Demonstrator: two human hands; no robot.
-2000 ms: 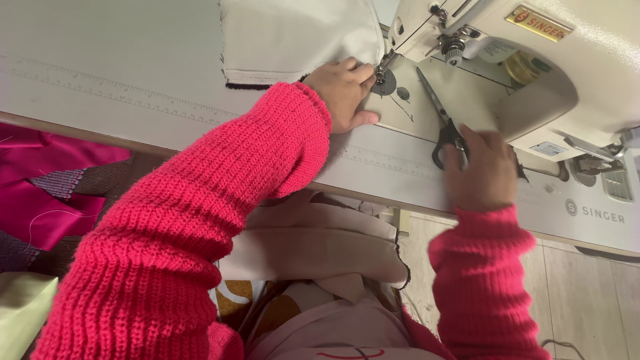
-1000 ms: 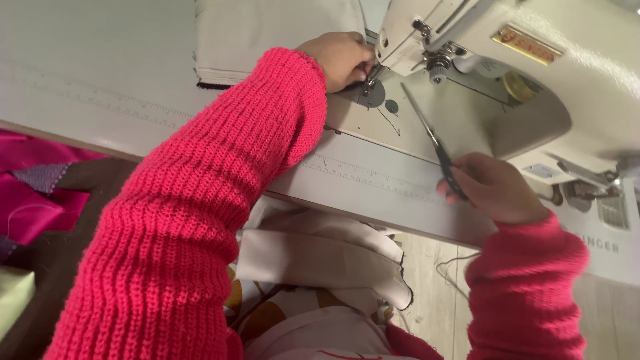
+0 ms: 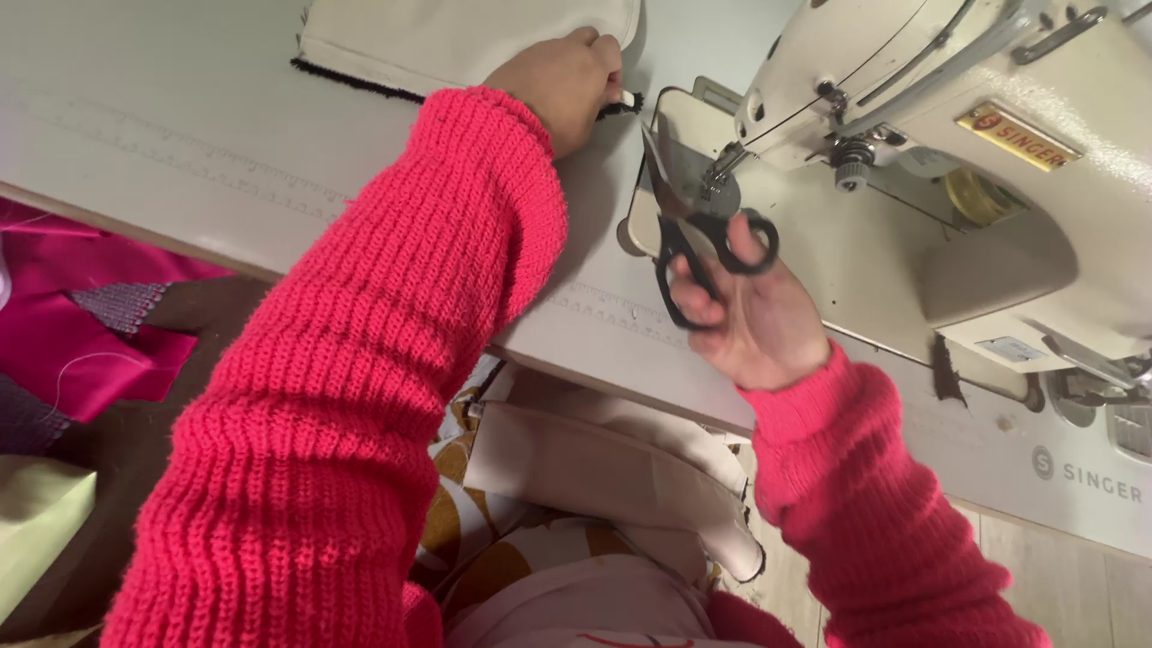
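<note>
My left hand (image 3: 567,88) pinches the corner of a white fabric piece (image 3: 432,40) with a dark, frayed edge, lying on the sewing table at the upper middle. Black-handled scissors (image 3: 681,225) are in my right hand (image 3: 760,306), with thumb and fingers in the loops. Their blades are parted and point up toward the fabric corner, a little below it. The needle and presser foot (image 3: 717,175) of the sewing machine stand just right of the blades.
The white Singer sewing machine (image 3: 900,99) fills the upper right. A ruler scale runs along the table's front edge (image 3: 270,193). More pale fabric (image 3: 603,468) hangs over my lap. Bright pink cloth (image 3: 99,333) lies at the lower left, and a dark scrap (image 3: 947,369) beside the machine base.
My left hand has moved left, away from the presser foot, with the fabric corner. My right hand has brought the scissors left toward it, and the blades have parted.
</note>
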